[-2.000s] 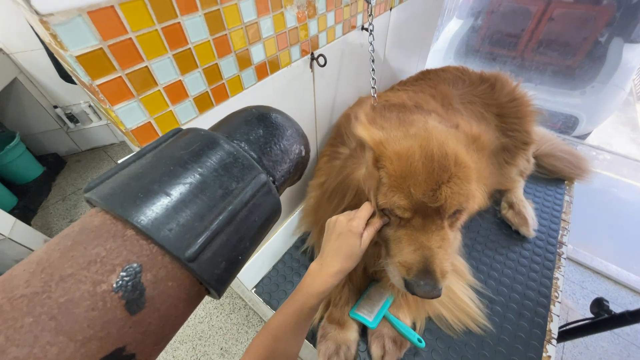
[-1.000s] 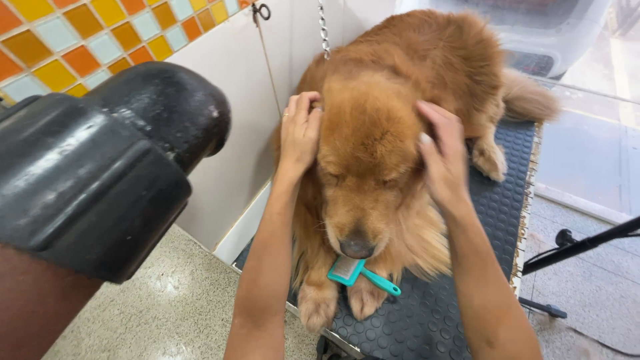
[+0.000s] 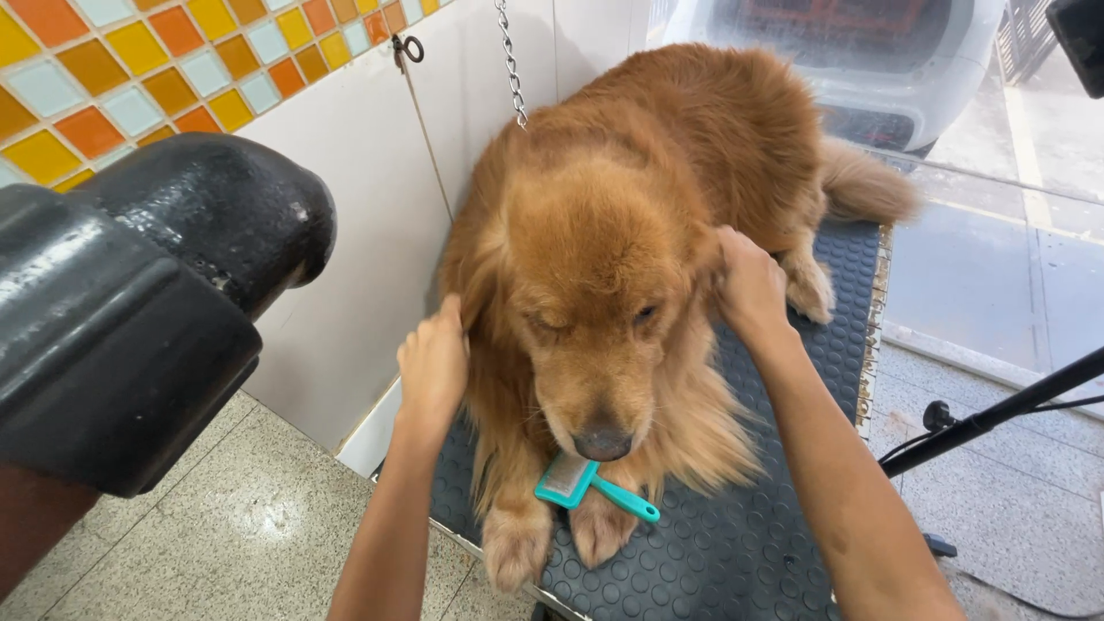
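Observation:
A golden-brown long-haired dog (image 3: 595,233) lies on a table covered with black studded rubber matting (image 3: 733,535), its head facing me. My left hand (image 3: 434,358) has its fingers closed on the fur of the ear at the image's left. On the other side of the head, my right hand (image 3: 749,276) holds the other ear, its fingertips partly hidden in fur. A teal slicker brush (image 3: 569,479) rests across the front paws, just below the dog's nose.
A black nozzle or hose end (image 3: 216,216) fills the left foreground. Behind the dog a metal chain (image 3: 512,69) hangs by the tiled wall (image 3: 138,69), which has a hook (image 3: 409,48). A black stand arm (image 3: 992,418) reaches in at the right, near a glass panel.
Both hands have moved from the upper sides of the dog's head down to the ears. Two seconds ago only one hand was visible, near the dog's eye.

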